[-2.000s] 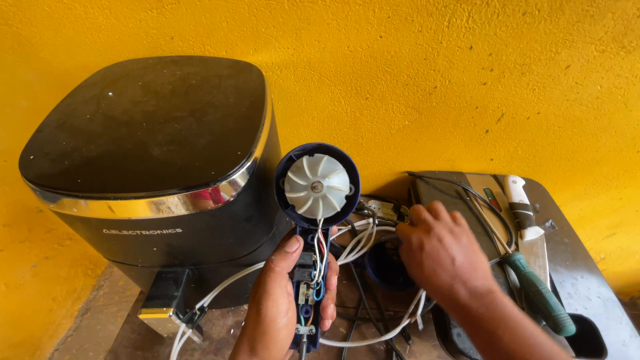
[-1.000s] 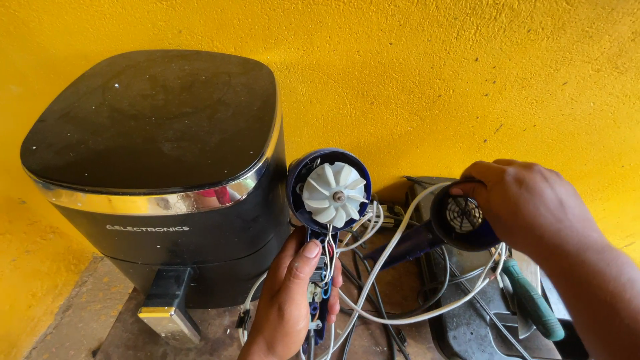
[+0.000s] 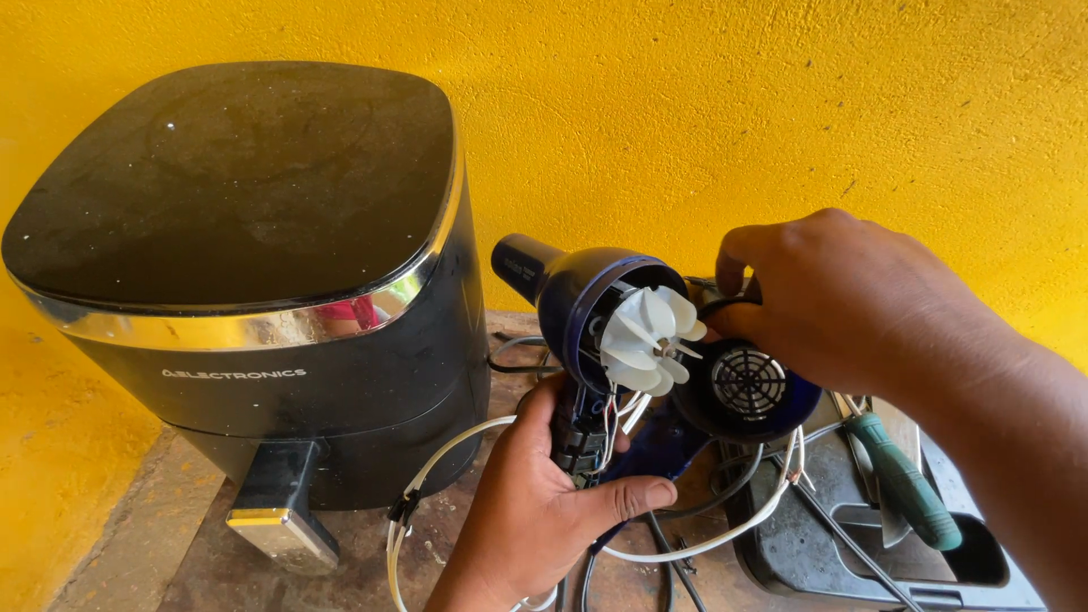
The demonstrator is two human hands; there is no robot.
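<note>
My left hand (image 3: 552, 493) grips the open handle of a dark blue hair dryer (image 3: 586, 289), its nozzle pointing to the upper left. A white fan impeller (image 3: 648, 340) is exposed at the dryer's rear, with thin wires running down into the handle. Just right of it, my right hand (image 3: 833, 297) holds the dryer's blue rear cover (image 3: 795, 404) by its upper rim. The cover has a round black grille (image 3: 748, 381) and a handle half that extends down-left behind my left thumb. My right fingertips are partly hidden behind the cover.
A black air fryer (image 3: 323, 408) stands at the left. White cable (image 3: 714, 544) and black cords cross the worn tabletop (image 3: 442, 544). At the right, a green-handled screwdriver (image 3: 905, 480) and a blade lie on a black plastic case (image 3: 790, 544). A yellow wall rises behind.
My right hand has brought the grilled cover left, beside the fan. My left hand has turned the dryer, so its nozzle now shows.
</note>
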